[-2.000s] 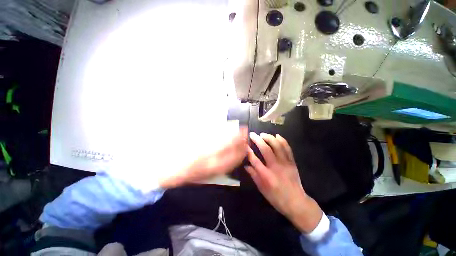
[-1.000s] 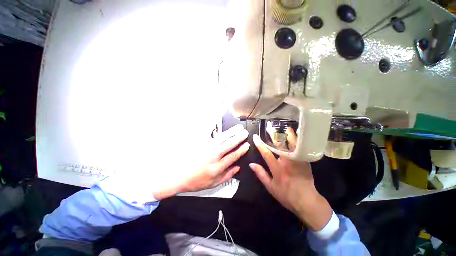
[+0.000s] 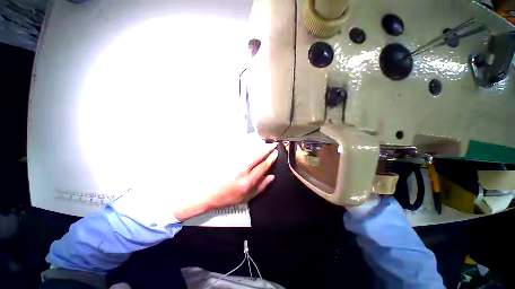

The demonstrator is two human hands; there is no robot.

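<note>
The dark garment piece point(image 3: 293, 203) runs from the needle area of the cream sewing machine head point(image 3: 361, 101) over the table's front edge. My left hand point(image 3: 240, 189) lies palm down at the cloth's left side, fingertips just before the needle area, fingers slightly apart. My right hand is mostly hidden behind the cream guard loop point(image 3: 357, 169); skin shows through its opening and the blue sleeve point(image 3: 389, 237) comes out below. What its fingers do cannot be told. The presser foot is hardly visible.
The white table point(image 3: 141, 124) glares under the lamp, with a printed ruler point(image 3: 84, 197) near its front edge. Black scissor handles point(image 3: 417, 189), an orange-yellow stick point(image 3: 435, 189) and a yellow item point(image 3: 460, 195) lie right of the guard loop. A white cord point(image 3: 246, 254) hangs below the table.
My right hand has moved forward behind the guard loop. My left hand stays beside the needle area, slightly further left in view. The view has shifted, and the machine head appears larger than at first.
</note>
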